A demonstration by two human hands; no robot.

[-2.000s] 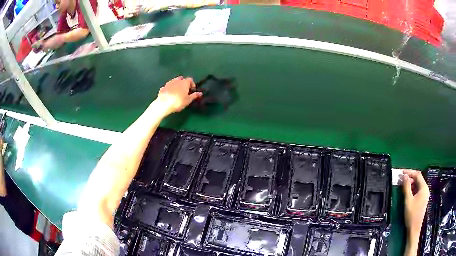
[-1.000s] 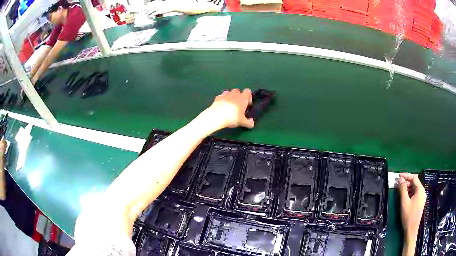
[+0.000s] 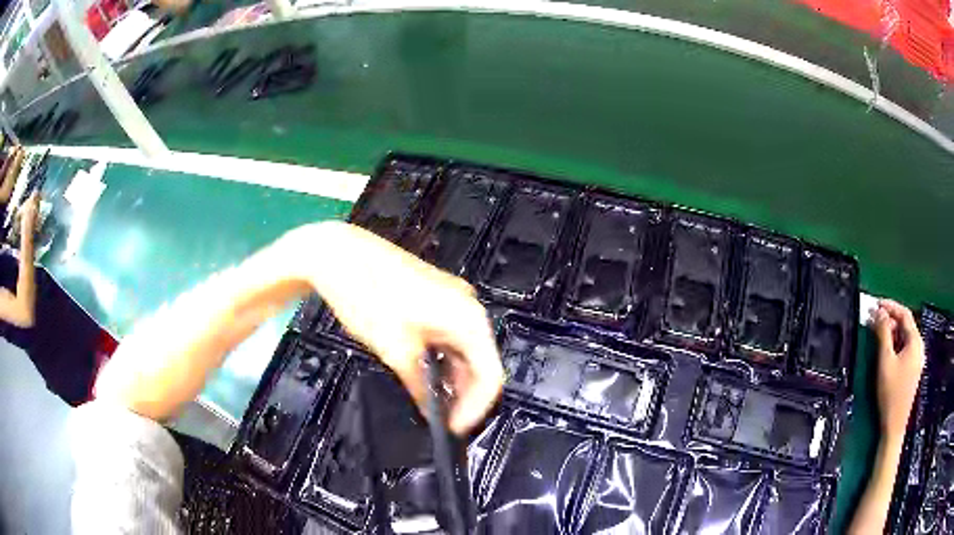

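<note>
My left hand (image 3: 424,324) is over the lower left of the black blister tray (image 3: 680,366) and holds a black phone housing (image 3: 450,460), blurred and tilted, just above the pockets. The back row of the tray has framed parts in its pockets. Several front pockets look plain and shiny. My right hand (image 3: 901,355), at the tray's right edge, has its fingers curled near the white belt edge rail; whether it grips anything is hidden.
The green conveyor belt (image 3: 586,115) runs beyond the tray, with black parts (image 3: 282,71) at its far left. Another black tray (image 3: 938,418) lies at the right edge. Another person's arm (image 3: 23,282) shows at the left. Red stacked items are at the top right.
My left hand has moved from the belt back over the tray with the black housing. The view has tilted down. My right hand has stayed beside the tray's right edge.
</note>
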